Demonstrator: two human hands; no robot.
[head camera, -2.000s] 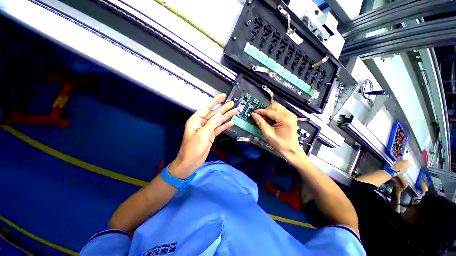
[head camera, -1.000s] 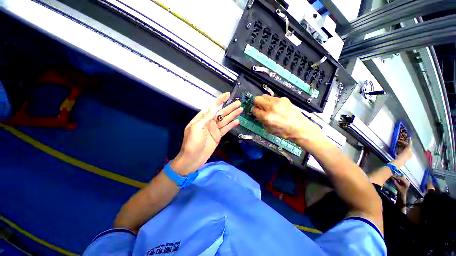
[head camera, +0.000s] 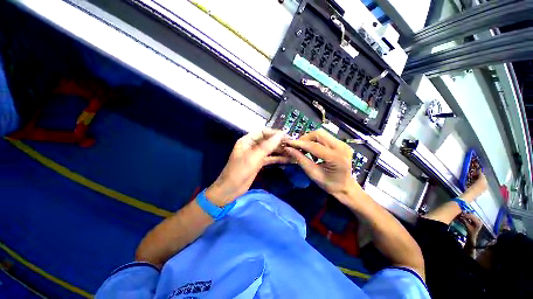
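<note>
My left hand (head camera: 244, 162), with a blue wrist band, is palm up with fingers curled. My right hand (head camera: 327, 160) meets it fingertip to fingertip over the near edge of the carrier. A tiny dark brown component (head camera: 284, 145) seems to be pinched where the fingertips meet, partly hidden. The near black carrier (head camera: 280, 114) holds a green circuit board panel (head camera: 301, 121) with small white and dark parts. My hands cover the panel's middle and front edge.
A larger black carrier (head camera: 336, 86) with dark slots and a pale green strip lies behind. A conveyor rail (head camera: 193, 93) runs along the bench. At the right, another person's arm (head camera: 447, 211) reaches to a blue parts bin (head camera: 470, 166).
My right hand has moved back from the panel and down to my left fingertips. My left fingers, spread before with a small brown component on them, have curled in. The view has shifted slightly.
</note>
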